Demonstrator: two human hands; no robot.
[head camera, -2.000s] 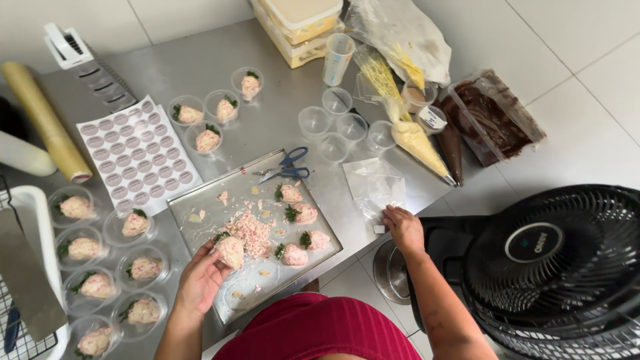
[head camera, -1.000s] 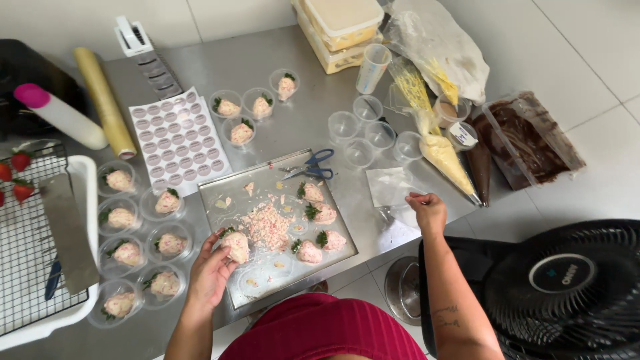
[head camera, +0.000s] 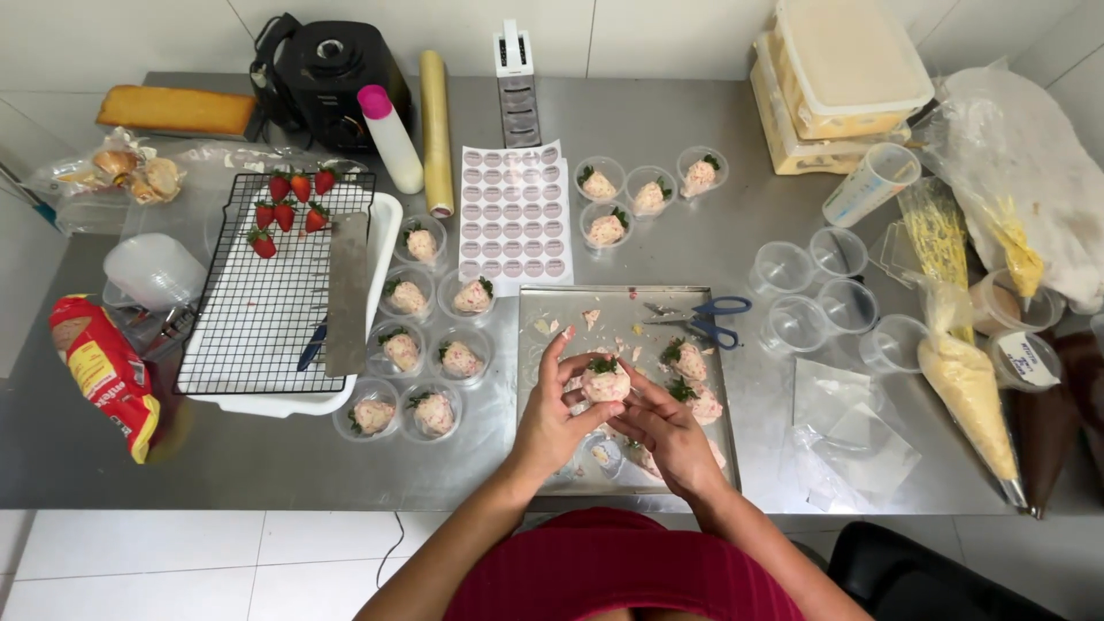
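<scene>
Both my hands hold one coated strawberry with its green leaves up, above a metal tray. The fingers and thumb of my left hand are around its left side. My right hand touches it from the right with its fingertips. Several coated strawberries lie on the right side of the tray, partly hidden by my right hand. Blue-handled scissors rest across the tray's right edge. Coated strawberries in clear plastic cups stand left of the tray, and others stand behind it.
A sheet of round stickers lies behind the tray. At left, a black wire rack on a white tub bears fresh strawberries and a wide metal blade. Empty cups, clear plastic sheets and piping bags are at right.
My right hand has moved left from the clear plastic sheets to the coated strawberry in my left hand. The view has shifted left, now showing more of the left side.
</scene>
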